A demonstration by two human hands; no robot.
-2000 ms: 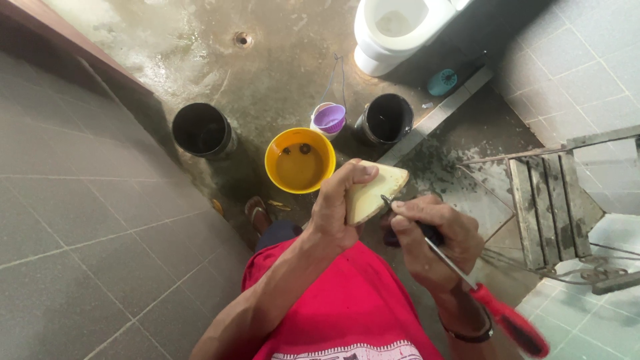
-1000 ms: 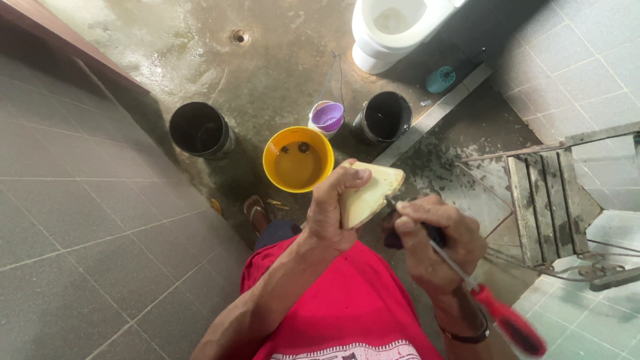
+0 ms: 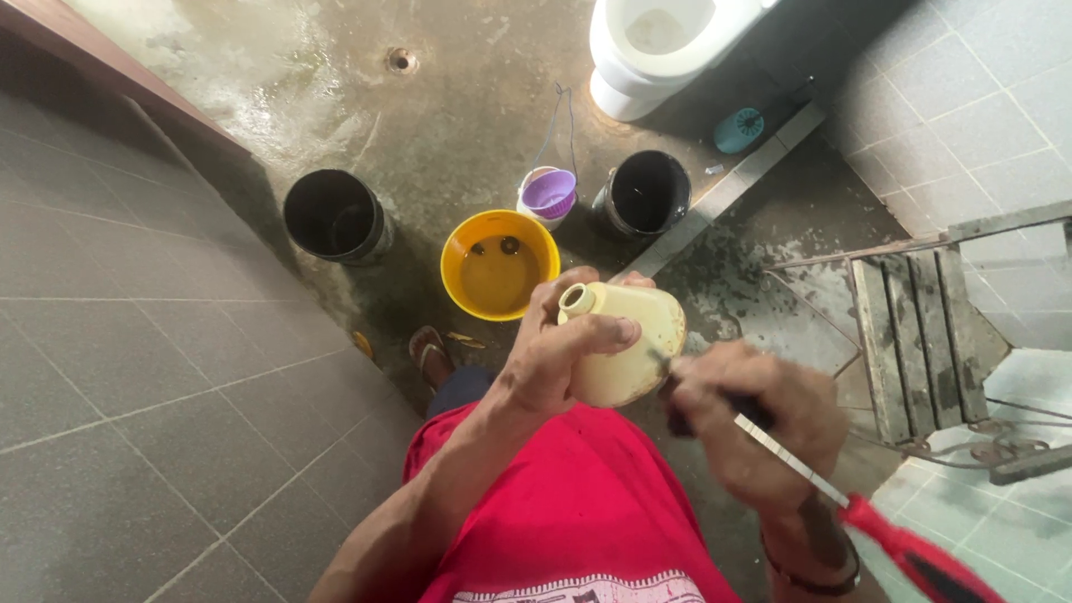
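My left hand [image 3: 557, 347] is closed round a cream plastic container [image 3: 632, 343] with a short round neck, its mouth turned up and to the left. My right hand [image 3: 758, 419] is blurred and grips a small dark-handled tool [image 3: 720, 406], whose thin tip meets the container's stained lower right side. The same hand also holds a screwdriver [image 3: 913, 548] with a red and black handle; its metal shaft passes out from the fingers toward the lower right.
A yellow bucket [image 3: 501, 306] with murky liquid and two dark round things stands beyond my left hand. Around it are a black bucket [image 3: 335, 216], another black bucket [image 3: 645, 194] and a purple basket [image 3: 550, 194]. A toilet [image 3: 624, 92] is at the top, a slatted chair [image 3: 921, 343] at right.
My left hand has turned the cream container, so its round neck now shows, which the earlier frames did not show. My right hand still holds both tools at its side.
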